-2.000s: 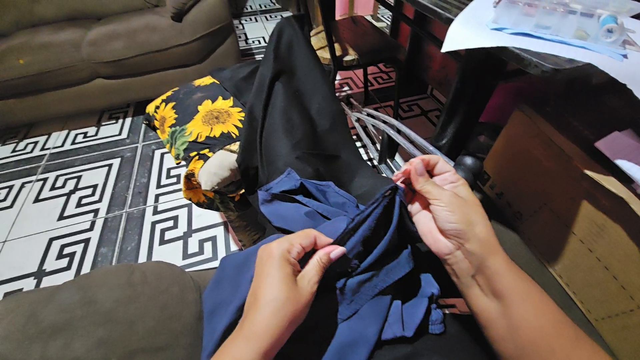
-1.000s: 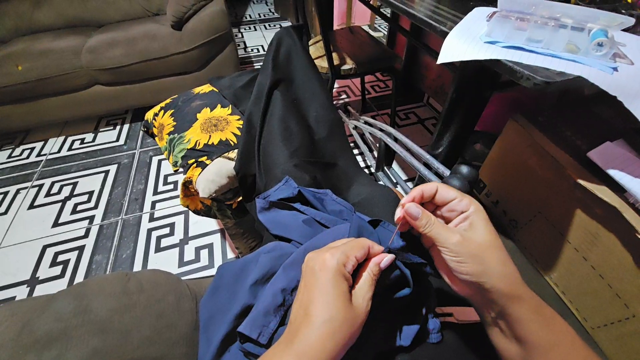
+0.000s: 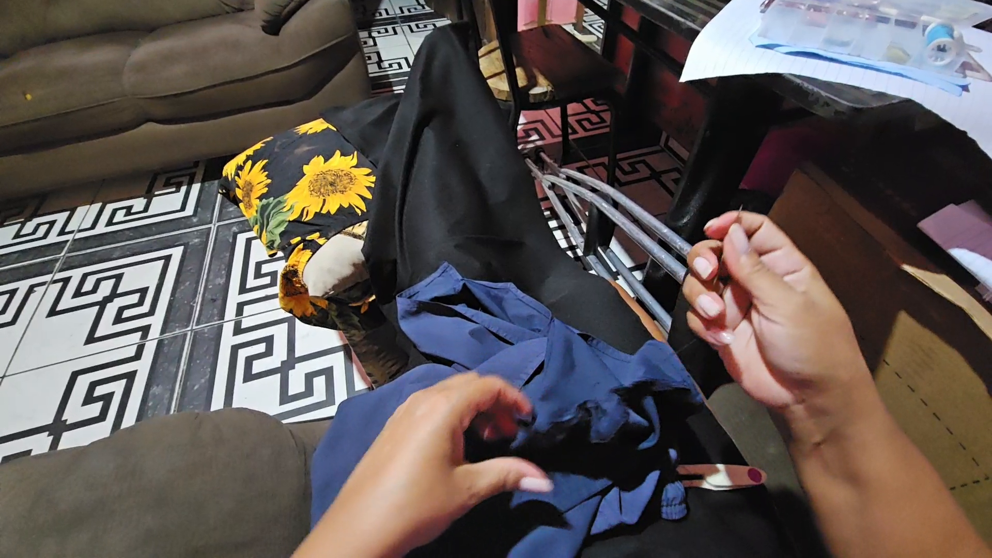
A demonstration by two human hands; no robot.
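Navy blue fabric (image 3: 496, 333) lies bunched over my lap, on black cloth (image 3: 473, 201). My left hand (image 3: 465, 457) hovers low over the navy fabric, thumb and fingers apart with nothing seen between them. Raised to the right of the fabric, my right hand (image 3: 767, 302) pinches a thin needle (image 3: 740, 211) between thumb and forefinger; only its tip shows. Any thread is too fine to make out. A pale pink tool with a dark red dot (image 3: 725, 476), perhaps small thread snips, rests beside the fabric at the lower right.
A clear plastic organizer box (image 3: 837, 35) and a blue thread spool (image 3: 942, 44) are on lined paper (image 3: 728, 46) on the dark table at upper right. A cardboard box (image 3: 922, 372) stands at right. Sunflower-print cloth (image 3: 325, 186) is left of the black cloth; a brown sofa (image 3: 232, 70) stands behind.
My hands were close together at the navy fabric; now they are apart. The right hand has risen to the right with the needle, and the left hand's fingers have spread.
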